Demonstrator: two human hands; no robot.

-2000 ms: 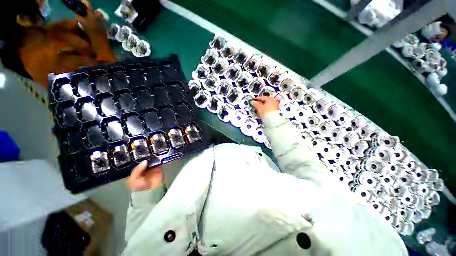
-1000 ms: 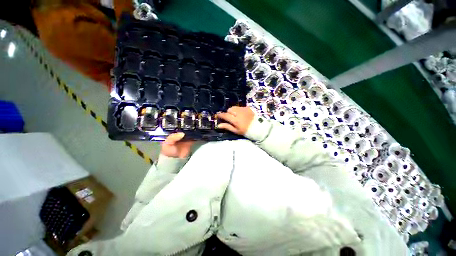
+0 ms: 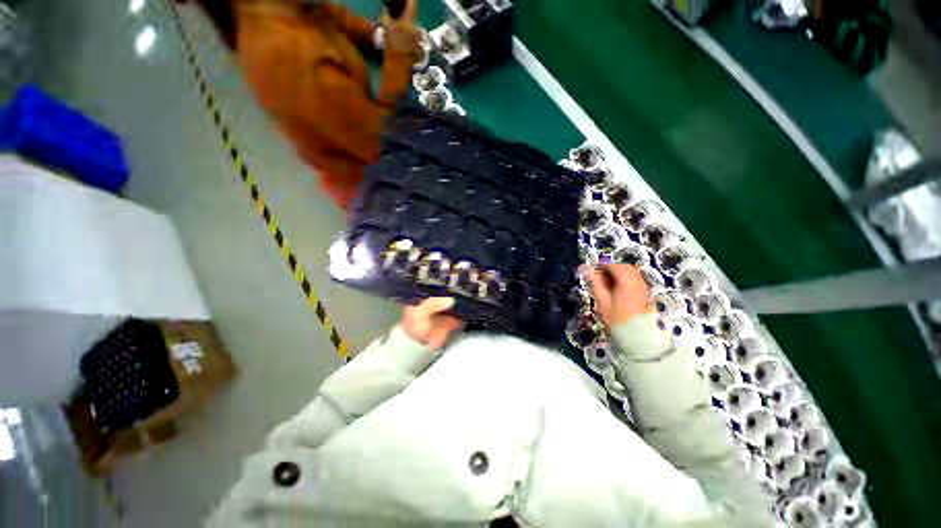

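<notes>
A black blister tray (image 3: 469,196) is held tilted in front of my chest, its far end towards the neighbour. Several shiny silver and copper insert parts (image 3: 446,272) sit in its near row; the other pockets look dark. My left hand (image 3: 431,322) grips the tray's near edge. My right hand (image 3: 621,293) is over the white housings, just right of the tray, fingertips bent together; whether it holds a part is too blurred to tell. White round housings (image 3: 756,421) stand in rows on the bench, some with darker centres; the tray hides some.
A person in orange (image 3: 310,83) works at the upper left beside a black and silver fixture (image 3: 483,36). A pale rail (image 3: 557,93) edges the green bench. A cardboard box (image 3: 212,361) with a black tray, a white surface (image 3: 93,242) and a blue item (image 3: 64,139) are at left.
My right hand has moved from the tray's near row to the housings. One fewer insert part shows at the row's right end. The view has swung left.
</notes>
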